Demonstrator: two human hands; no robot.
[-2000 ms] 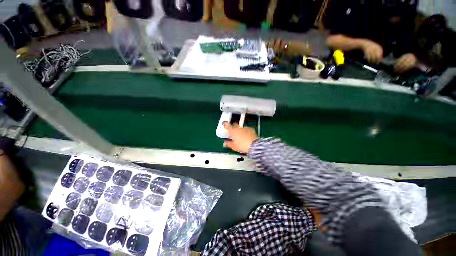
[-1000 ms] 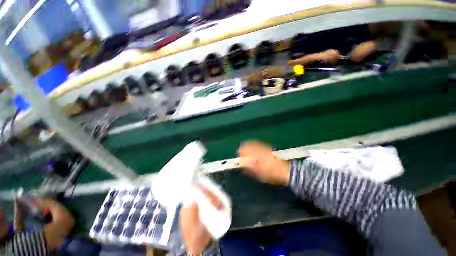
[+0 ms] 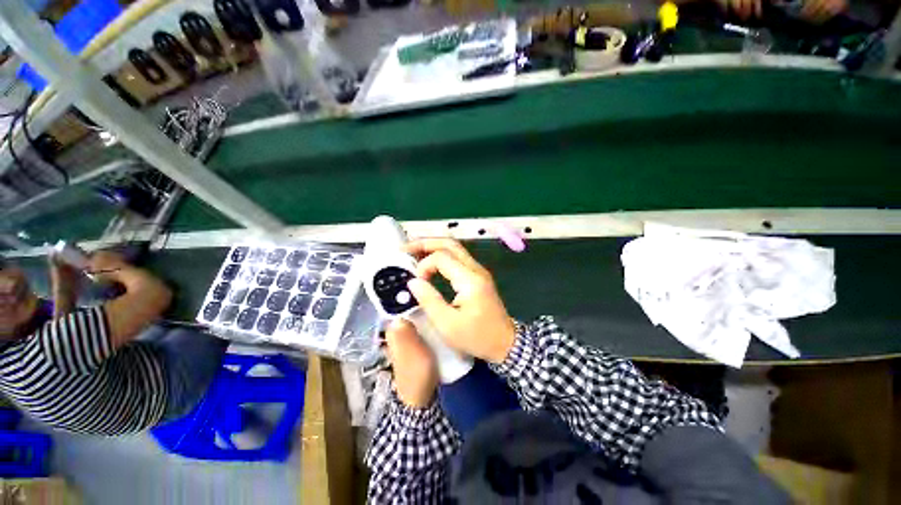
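A white bullet camera is held up in front of me at the bench edge, its black front face towards me. My left hand grips the camera from below. My right hand is at the right side of the face, with fingertips touching the rim of the black panel. Whether the right fingers hold anything small is hidden. White sheets with rows of black front panels lie on the bench to the left, on clear plastic.
A green conveyor runs behind a pale rail. A pink tool lies at the rail. A crumpled white cloth is at right. A person in a striped top sits at left. A white tray stands beyond the belt.
The camera first on the belt was lifted off and is now held upright before me with its black face showing. My right hand has come from the rail to the camera face.
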